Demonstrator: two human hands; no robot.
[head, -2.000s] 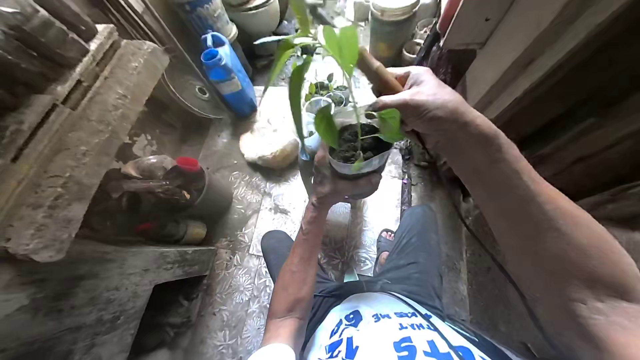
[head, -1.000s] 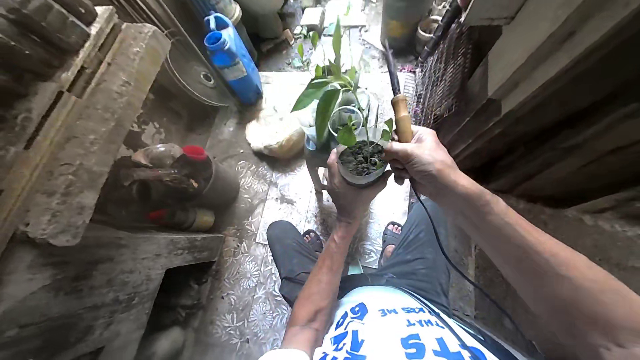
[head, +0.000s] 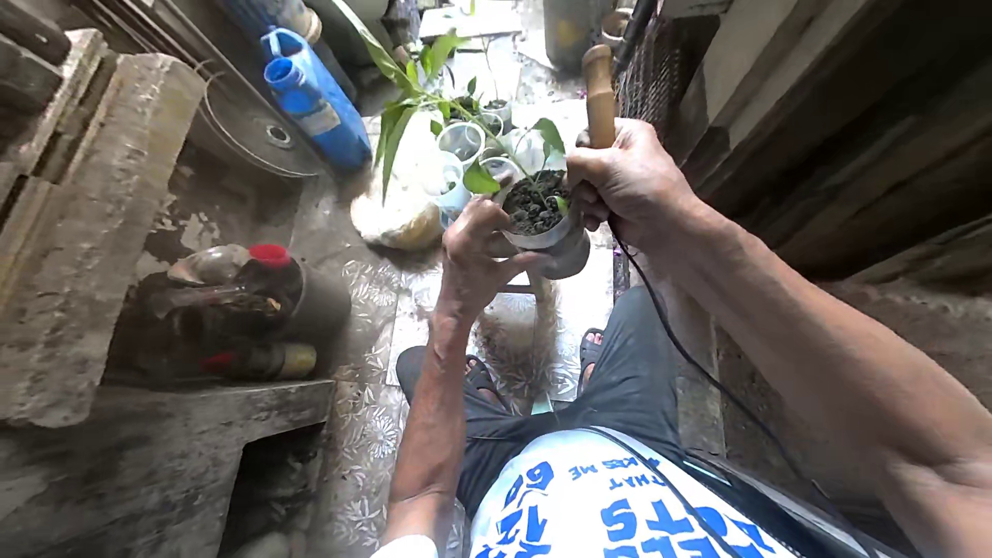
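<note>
A plastic cup of dark soil bears a leafy green seedling that leans to the left. My left hand grips the cup from its left side, thumb across the front. In my right hand, at the cup's right edge, is a tool's wooden handle, which sticks up out of the fist; the tool's working end is hidden. Just beyond the cup stand several clear plastic cups, some with small plants. A pale bulky bag lies left of them.
To the left are a blue plastic jug, a bucket with bottles and scraps, and a rough concrete ledge. Wire mesh and a wall close in on the right. A black cable hangs below my right hand.
The wooden handle has turned: a dark metal shaft rose above it one second ago, and now the handle's end points up. My left hand still holds the cup; the plant leans further left.
</note>
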